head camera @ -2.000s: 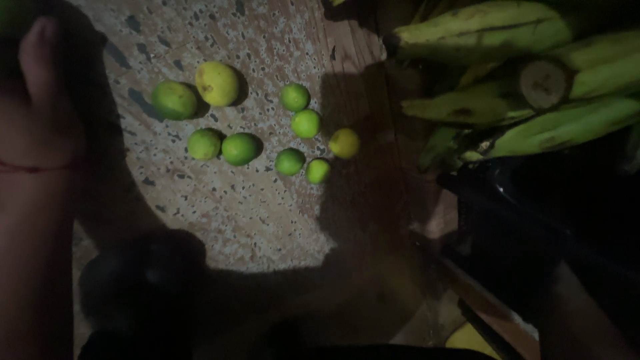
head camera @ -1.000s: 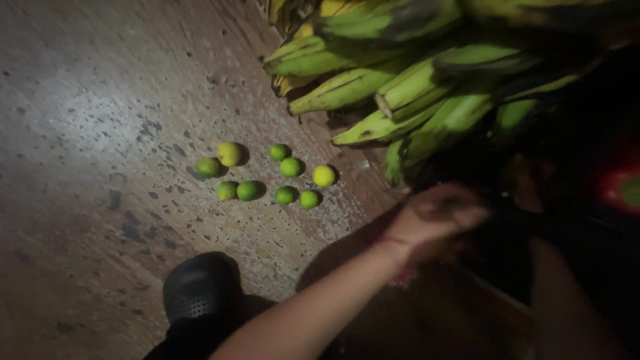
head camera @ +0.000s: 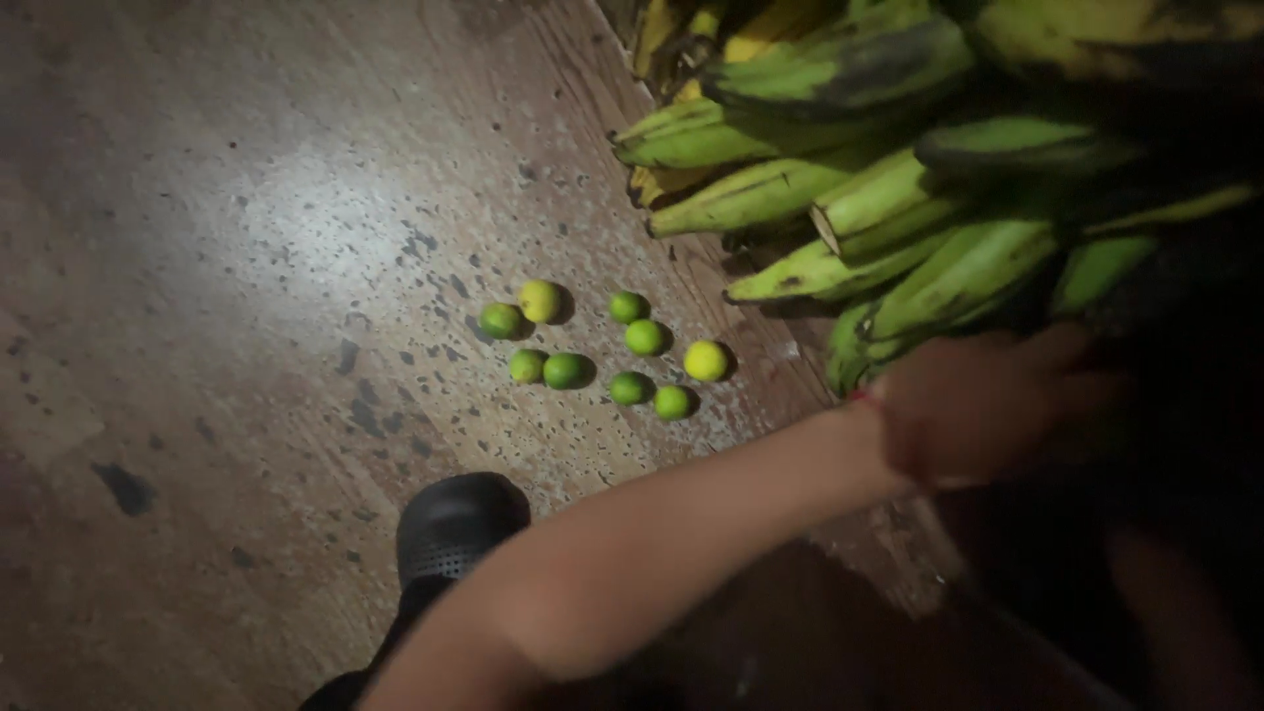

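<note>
My left hand [head camera: 997,405], with a thin red string at the wrist, reaches across to the right into a dark area just below a heap of green plantains [head camera: 948,276]. It is blurred, and whether it holds anything cannot be made out. Only the dim forearm of my right arm shows at the lower right; the right hand is lost in the dark. On the worn floor, left of the plantains, several green limes [head camera: 646,338] lie in small groups with a yellow lime [head camera: 706,361] and a yellow-green one [head camera: 539,301].
A black perforated clog [head camera: 462,528] on my foot stands below the limes. Worn, speckled wood-look flooring [head camera: 247,425] stretches to the left. Yellower fruit [head camera: 770,35] lies behind the plantains at the top. Deep shadow covers the lower right.
My left hand was at the far left two seconds ago; it has moved across to the dark area at the right. The view has shifted and turned. The limes lie in the same groups.
</note>
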